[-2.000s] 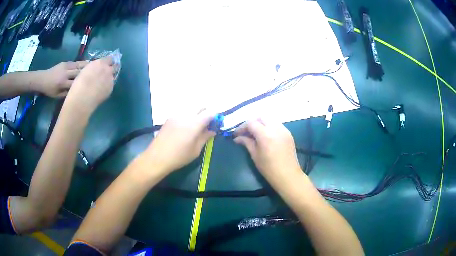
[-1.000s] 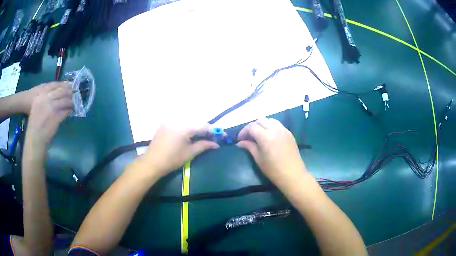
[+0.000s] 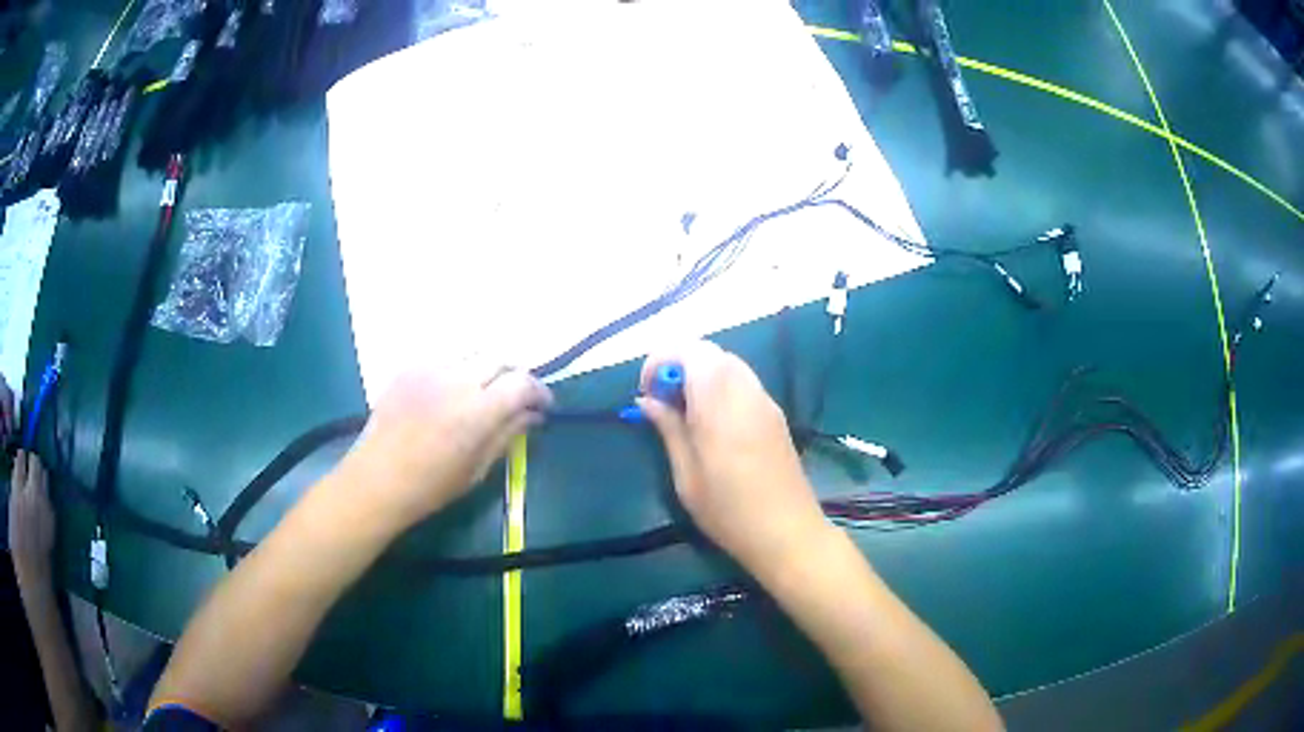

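My left hand (image 3: 465, 425) is closed on a black covered harness branch (image 3: 584, 416) just below the white sheet. My right hand (image 3: 704, 418) holds a bright blue tool (image 3: 668, 381) around the branch, a short way right of my left hand. A short dark stretch of the branch shows between the hands. Another branch with thin wires (image 3: 715, 258) runs up across the white sheet (image 3: 572, 172). The thicker covered trunk (image 3: 601, 549) lies below my hands and ends in loose dark and red wires (image 3: 1030, 479) at right.
A clear plastic bag (image 3: 236, 272) with dark contents lies at left. Banded black tubing (image 3: 93, 129) is piled at upper left, and a bundle (image 3: 687, 612) lies near the front edge. Labelled branch ends (image 3: 1073, 269) lie at right. Another person's hand (image 3: 29, 508) is at the left edge.
The blue tool and my right hand have moved right relative to my left hand, opening a gap between them. The other person's hands have left the plastic bag. The view has shifted slightly.
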